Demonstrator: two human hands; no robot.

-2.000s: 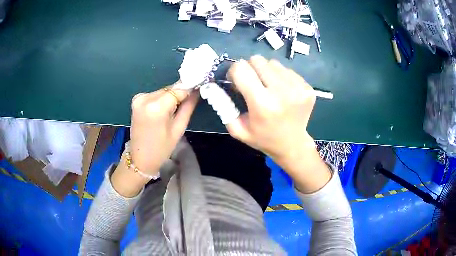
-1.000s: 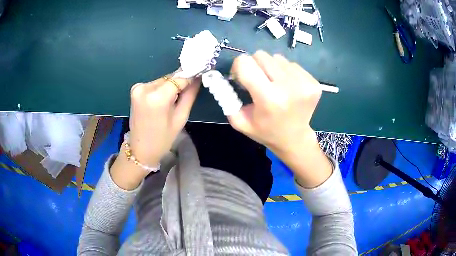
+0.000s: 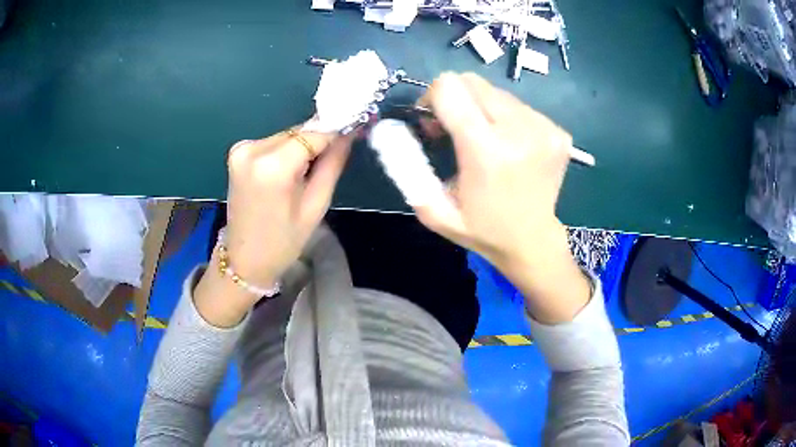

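My left hand (image 3: 284, 175) grips a bunch of white-tabbed metal rods (image 3: 349, 87) between thumb and fingers. The white tabs stand up in a stack, with small looped rod ends along their right side. My right hand (image 3: 502, 157) is closed around a slim white-handled tool (image 3: 582, 156), whose handle end sticks out behind the hand; its thin tip points left toward the loops. Whether the tip touches them cannot be told. A ribbed white wrap (image 3: 406, 161) covers my right thumb, which is blurred and apart from the bunch.
A tangled pile of tabbed rods (image 3: 485, 42) lies at the back of the green bench (image 3: 157, 105). Blue-handled snips (image 3: 711, 70) and clear bags of parts (image 3: 775, 175) lie at the right. Below the bench edge are white bags (image 3: 105, 244) and a round black base (image 3: 655, 279).
My right hand has moved slightly right and up, and its wrapped thumb has come away from the bunch. My left hand still holds the bunch. The view has shifted a little.
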